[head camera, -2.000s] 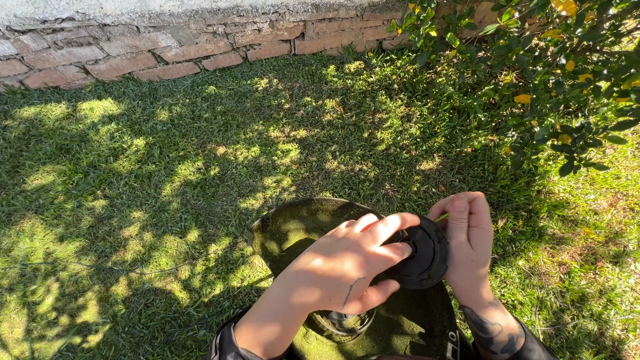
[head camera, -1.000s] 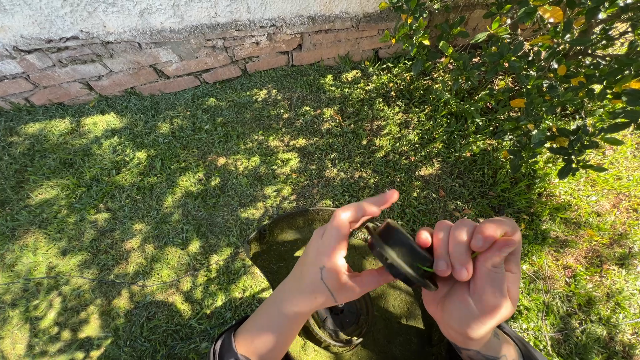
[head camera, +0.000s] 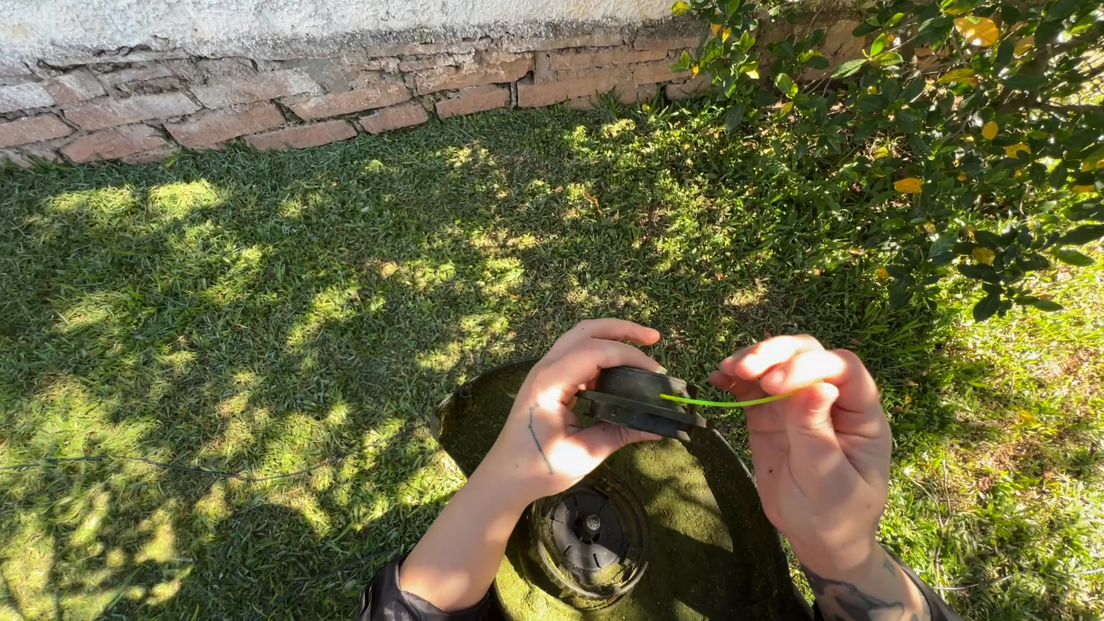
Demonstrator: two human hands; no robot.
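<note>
My left hand (head camera: 569, 414) grips a black plastic trimmer spool head (head camera: 638, 398) edge-on, fingers over the top and thumb beneath. A short bright green trimmer line (head camera: 733, 403) sticks out of its side to the right. The line's far end lies between the thumb and fingers of my right hand (head camera: 815, 423). Below both hands is the trimmer's guard (head camera: 681, 517), its inside coated with green grass residue. In the guard sits a round black hub (head camera: 591, 530) with a metal threaded shaft at its centre.
Grass lies all around, in patchy shade. A low brick and plaster wall (head camera: 259, 95) runs along the top. A leafy bush (head camera: 975, 155) with some yellow leaves fills the upper right. A thin dark wire or cord (head camera: 216, 472) crosses the grass at the left.
My left hand has shifted its hold on the spool head, which was turned face-up at first and is now edge-on. My right hand has come off the spool head and now pinches the green line.
</note>
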